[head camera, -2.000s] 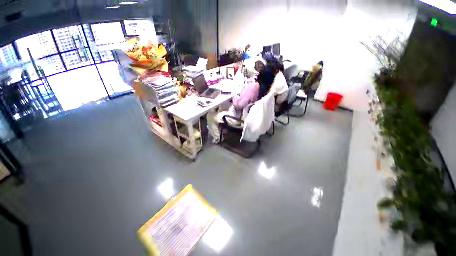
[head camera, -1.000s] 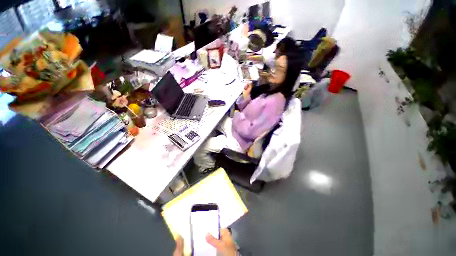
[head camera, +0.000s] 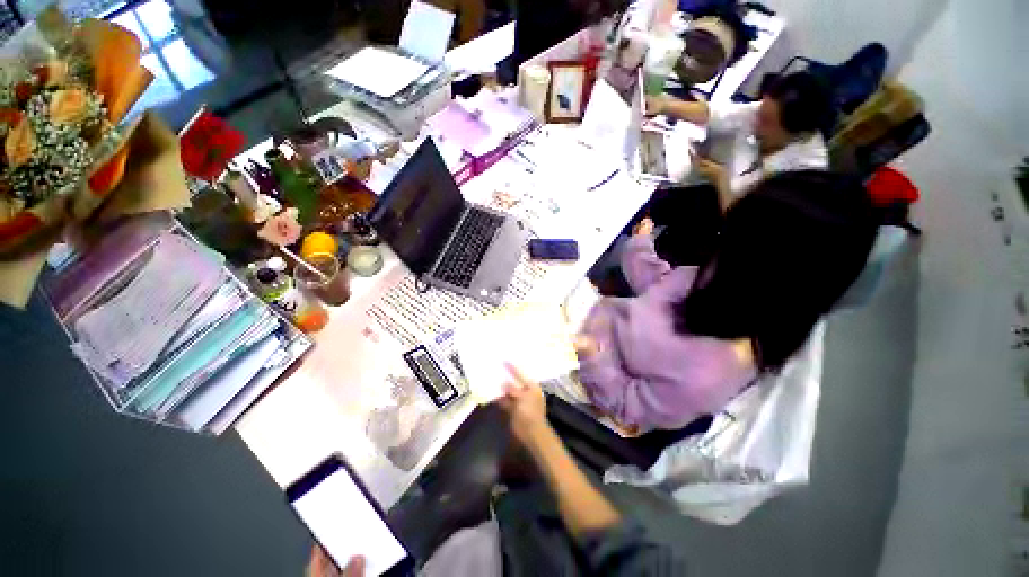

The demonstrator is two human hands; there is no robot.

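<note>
A pale paper form [head camera: 519, 347], washed out by glare, lies over or just above the white desk's front edge. My right hand [head camera: 525, 408] grips its near edge, with my arm stretched forward. The hand of a seated person in a pink top is close to the paper's right side; whether it touches is unclear. My left hand [head camera: 336, 564], partly cut off by the bottom edge, holds a dark smartphone [head camera: 348, 516] with a bright white screen over the desk's near corner.
On the desk [head camera: 282, 434] are an open laptop [head camera: 468, 246], a calculator [head camera: 432, 375], a dark phone [head camera: 553, 249], cups and a paper tray [head camera: 186, 327]. A bouquet [head camera: 68, 124] is at the left. The pink-topped person [head camera: 666, 349] sits at the right, another person beyond.
The desk is nearer. The papers, which were under the phone, have moved forward to the desk in my right hand. The phone is now apart at the lower left. The seated person has turned towards the papers.
</note>
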